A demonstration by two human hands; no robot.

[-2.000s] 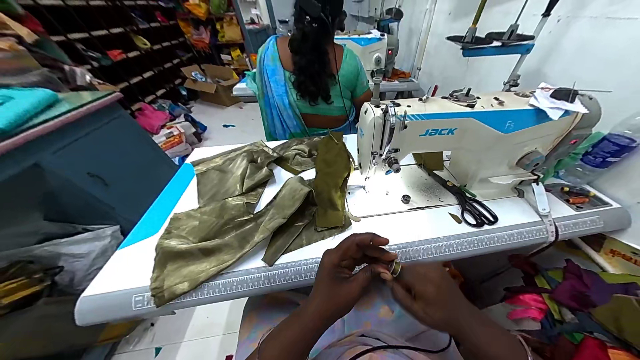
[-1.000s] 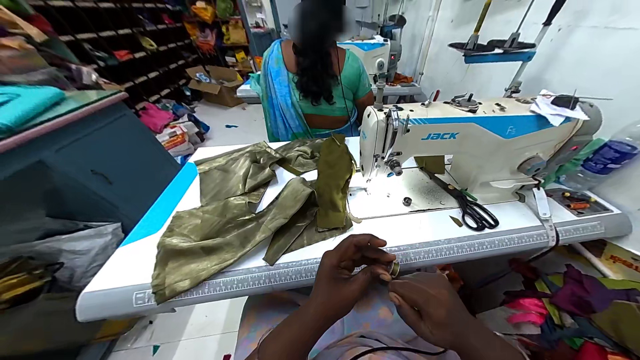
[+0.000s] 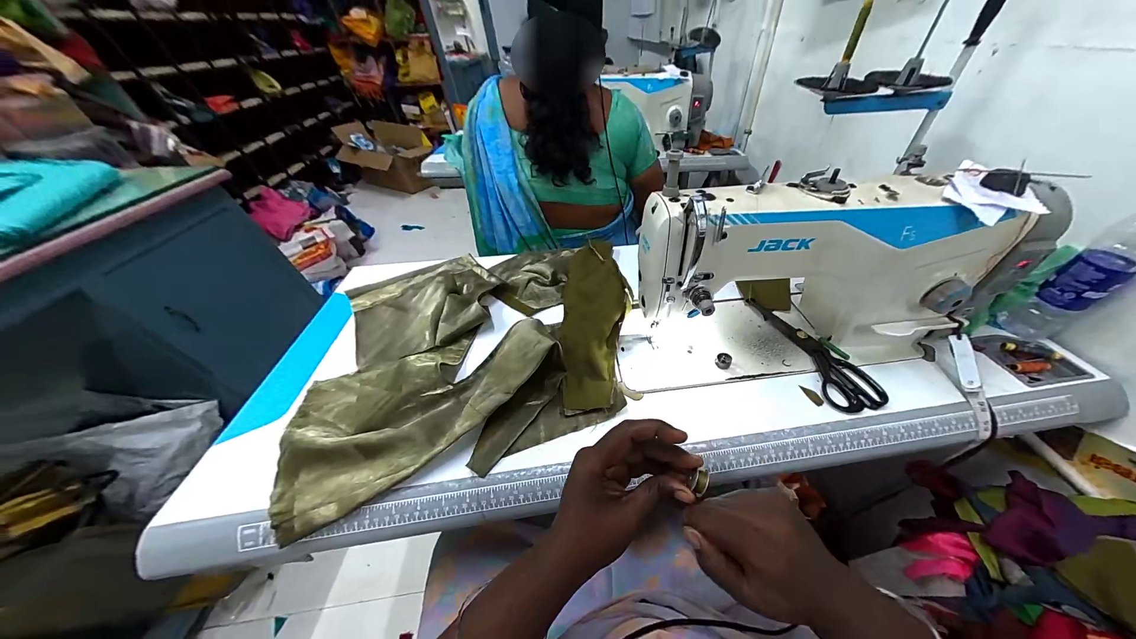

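Observation:
My left hand (image 3: 621, 488) pinches a small round bobbin (image 3: 700, 482) at the table's front edge. Beside it, my right hand (image 3: 763, 550) is curled with its fingertips close to the bobbin; whether it holds a thread cannot be seen. Olive satin cloth pieces (image 3: 417, 408) lie across the left of the table, with a darker olive strip (image 3: 593, 328) on top, by the needle area. On the right stands a Jack sewing machine (image 3: 834, 257). Black-handled scissors (image 3: 839, 368) rest on its bed, and a small round metal part (image 3: 723, 360) lies left of them.
A measuring tape (image 3: 972, 382) hangs over the right edge near a tray of small items (image 3: 1029, 362) and a plastic bottle (image 3: 1078, 284). Colourful fabric scraps (image 3: 1021, 532) lie at lower right. A person (image 3: 568, 151) sits ahead with their back to me. A blue-grey cabinet (image 3: 160, 293) stands left.
My right hand has shifted slightly beside the bobbin, its fingers now more curled. My left hand keeps its hold. The cloth and scissors have not moved.

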